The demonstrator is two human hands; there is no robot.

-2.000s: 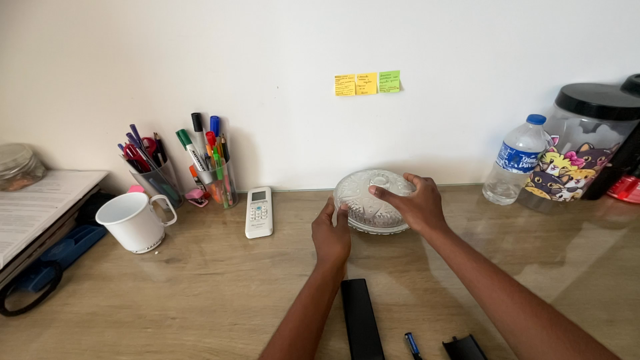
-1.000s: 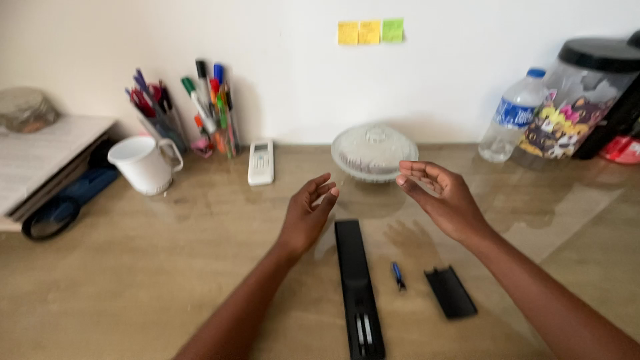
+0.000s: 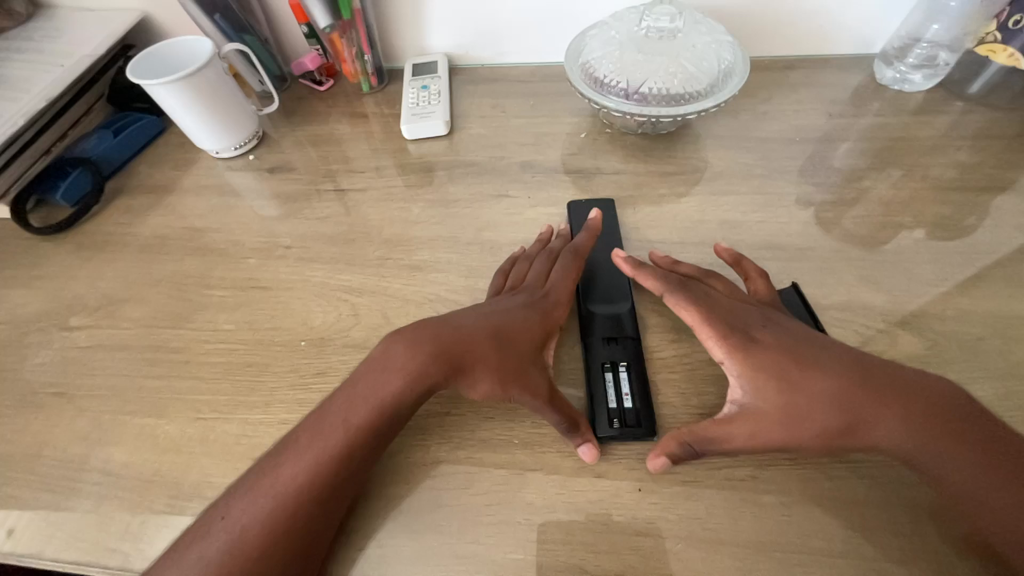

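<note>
A black remote control (image 3: 606, 280) lies face down on the wooden table, its battery compartment uncovered. Two batteries (image 3: 618, 387) show in the compartment near the lower end. My left hand (image 3: 520, 336) is spread along the remote's left side, fingertips over its upper part and thumb by its lower end; whether it touches is hard to tell. On the right side, my right hand (image 3: 744, 360) is spread with thumb and fingers apart, holding nothing. Part of the black battery cover (image 3: 801, 307) shows beyond my right hand, which hides the rest. The blue pen-like item seen earlier is hidden.
A lidded glass bowl (image 3: 656, 68) stands at the back. Left of it are a white remote (image 3: 426, 98), pen holders (image 3: 372, 68), a white mug (image 3: 196, 96) and a blue object (image 3: 104, 164) beside stacked papers (image 3: 60, 60). A plastic bottle (image 3: 920, 48) stands back right.
Both hands were on the glass bowl, then came away from it, and are now at either side of the black remote. The view has tipped downward.
</note>
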